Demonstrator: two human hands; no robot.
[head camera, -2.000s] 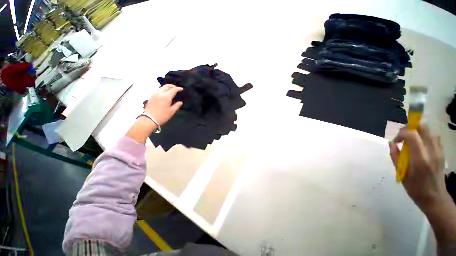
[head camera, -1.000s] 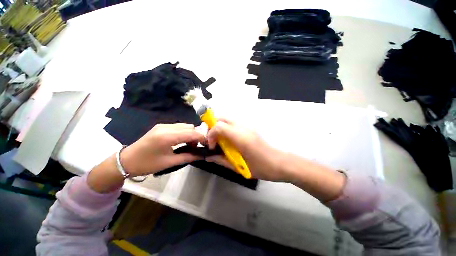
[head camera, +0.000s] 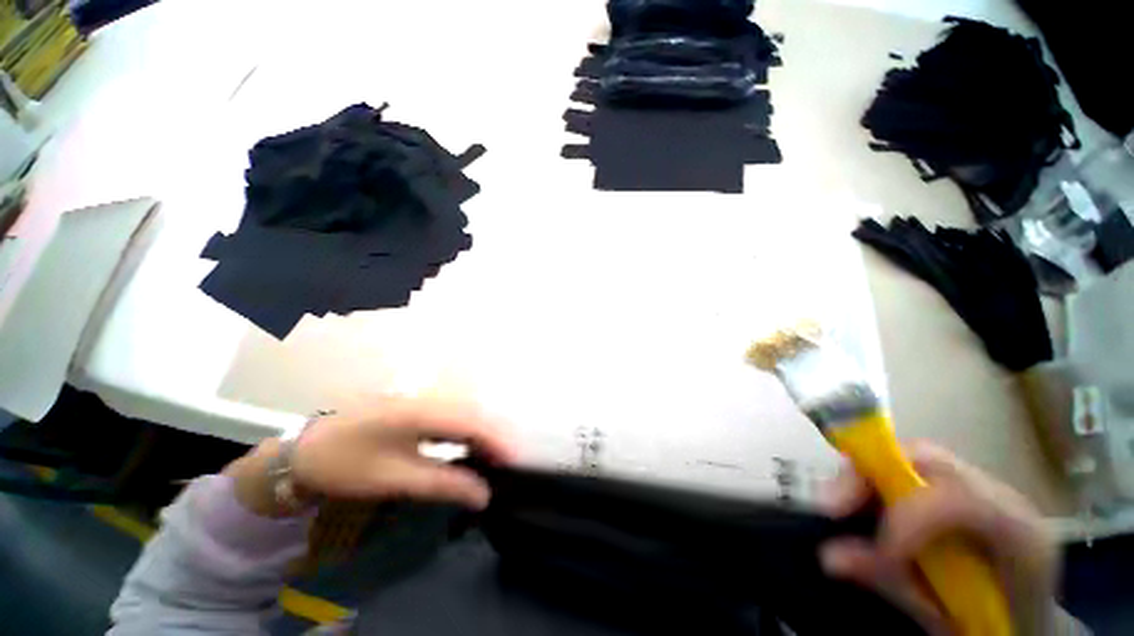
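Observation:
A black fabric panel (head camera: 659, 534) hangs blurred at the table's front edge, stretched between both hands. My left hand (head camera: 392, 457) pinches its left end between thumb and fingers. My right hand (head camera: 939, 528) holds its right end and also the glue brush (head camera: 883, 460), with yellow handle and caked bristles pointing up and left. The loose pile of unglued panels (head camera: 348, 211) lies at left. The staggered stack of glued panels (head camera: 678, 93) lies at the top centre, its far rows shiny and streaked.
The pale backing board (head camera: 696, 373) lies before me, with dark printed marks near its front edge. Black strips (head camera: 976, 280) fan out at right, with a black heap (head camera: 976, 112) beyond. Clear plastic items (head camera: 1069, 224) are at the right edge. A grey-white sheet (head camera: 75, 292) lies at left.
Both hands came together at the pile, then moved apart towards the table's front edge with a panel between them. The view has shifted right, so the pile and stack sit further left.

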